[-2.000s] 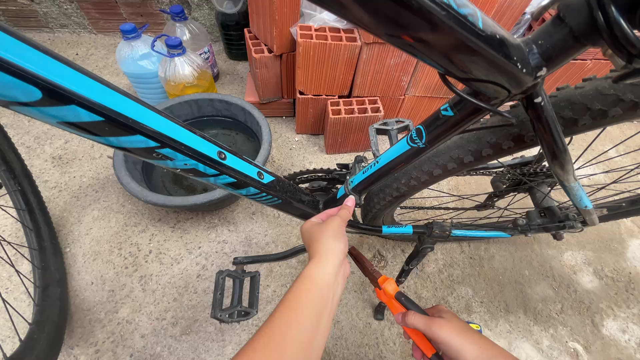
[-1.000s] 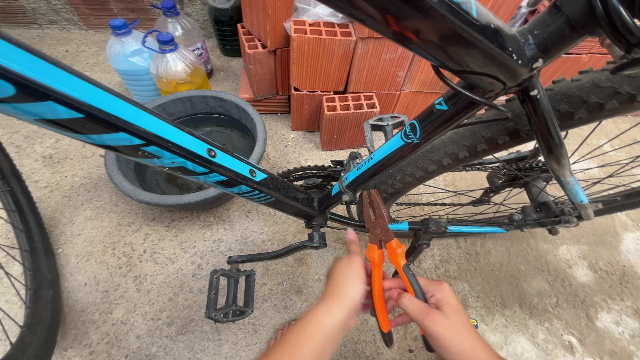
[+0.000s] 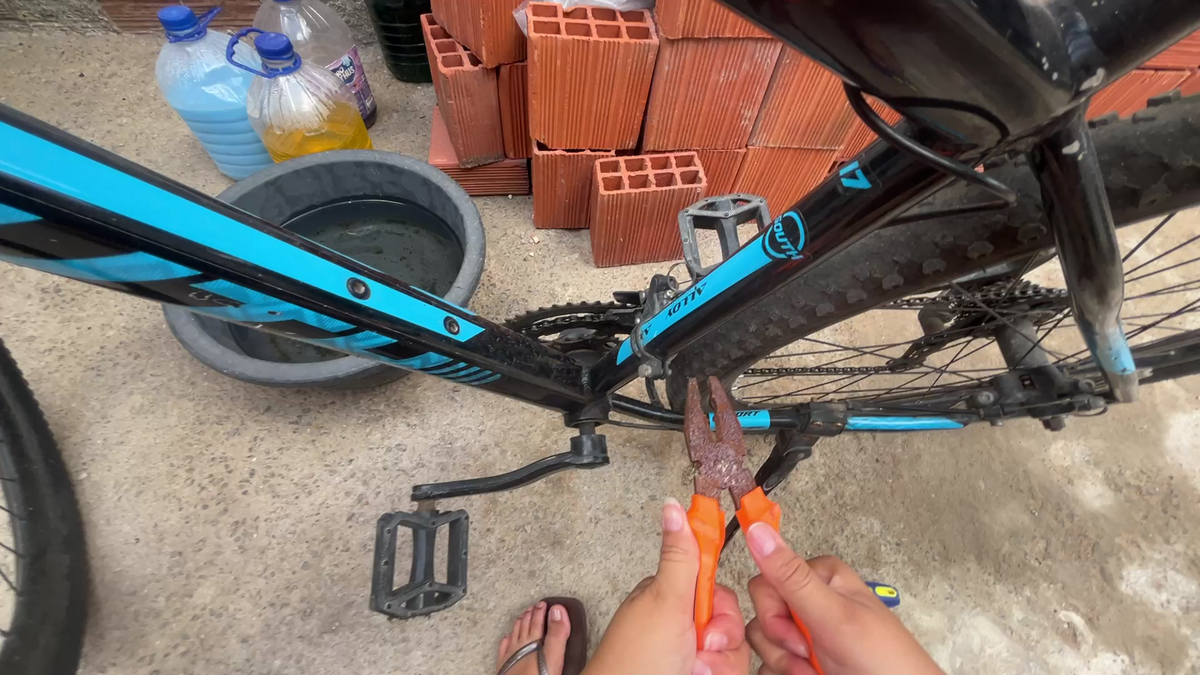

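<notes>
My left hand [image 3: 670, 600] grips one orange handle of a pair of rusty combination pliers [image 3: 720, 464], and my right hand [image 3: 816, 605] grips the other. The jaws are parted and point up, in front of the chainstay and rear tyre in this view; whether they touch the bicycle I cannot tell. The black and blue bicycle frame [image 3: 525, 380] crosses the view. Left of the pliers is the crank arm [image 3: 511, 476] with a black platform pedal [image 3: 420, 562]. The front derailleur [image 3: 653, 328] sits at the seat tube, above the jaws.
Behind the frame stands a grey basin [image 3: 473, 239] of dark water. Plastic bottles [image 3: 211, 103] and hollow clay bricks [image 3: 647, 202] are farther back. The rear tyre [image 3: 816, 253] is at the right. A sandalled foot [image 3: 539, 637] and a small blue and yellow object [image 3: 883, 592] are low in view.
My left hand has left the frame near the seat tube and come down to the pliers. Both hands now hold the handles, and the jaws, together two seconds ago, are spread.
</notes>
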